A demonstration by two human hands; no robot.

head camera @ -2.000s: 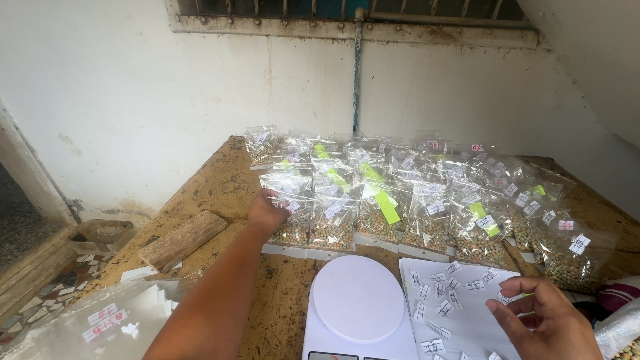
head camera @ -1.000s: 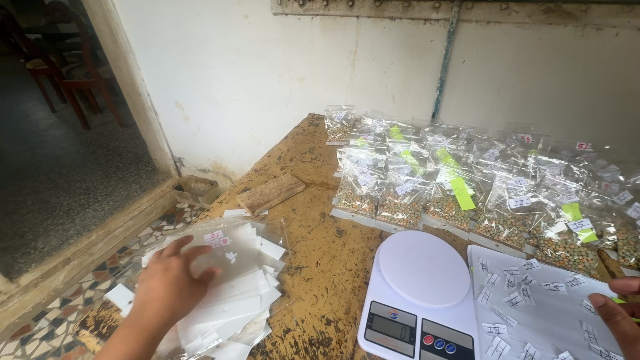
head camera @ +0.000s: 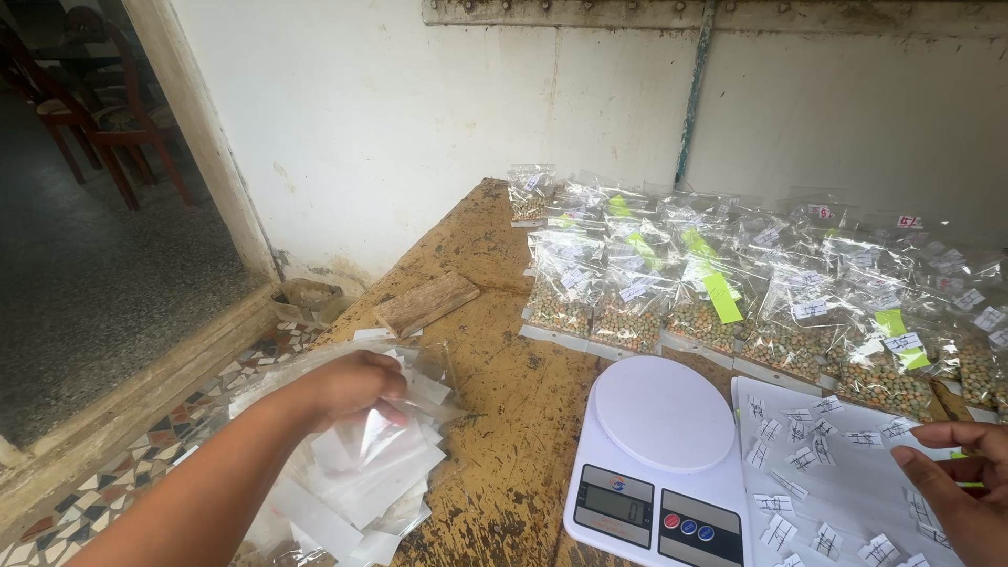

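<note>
My left hand (head camera: 358, 390) has its fingers curled on a clear plastic bag at the top of a loose pile of plastic bags and white paper cards (head camera: 370, 472). My right hand (head camera: 957, 472) hovers at the right edge over a white sheet (head camera: 835, 480) strewn with small paper labels (head camera: 803, 458) bearing handwriting; its fingers are apart. Between the hands stands a white digital kitchen scale (head camera: 663, 413) with a bare round platform. Behind it, filled clear bags of dried peas or similar seeds (head camera: 886, 386) stand in rows, some with bright green paper strips (head camera: 720, 298).
A wooden block (head camera: 427, 303) lies on the worn yellow wooden table (head camera: 504, 394), left of the filled bags. A plastic container (head camera: 305, 301) sits on the mosaic-tiled ledge beside the table. The white wall (head camera: 441, 118) rises behind; chairs (head camera: 126, 126) stand beyond the doorway.
My left hand has moved from the filled bags to the pile at the left and has taken hold of a plastic bag there. The view has swung left.
</note>
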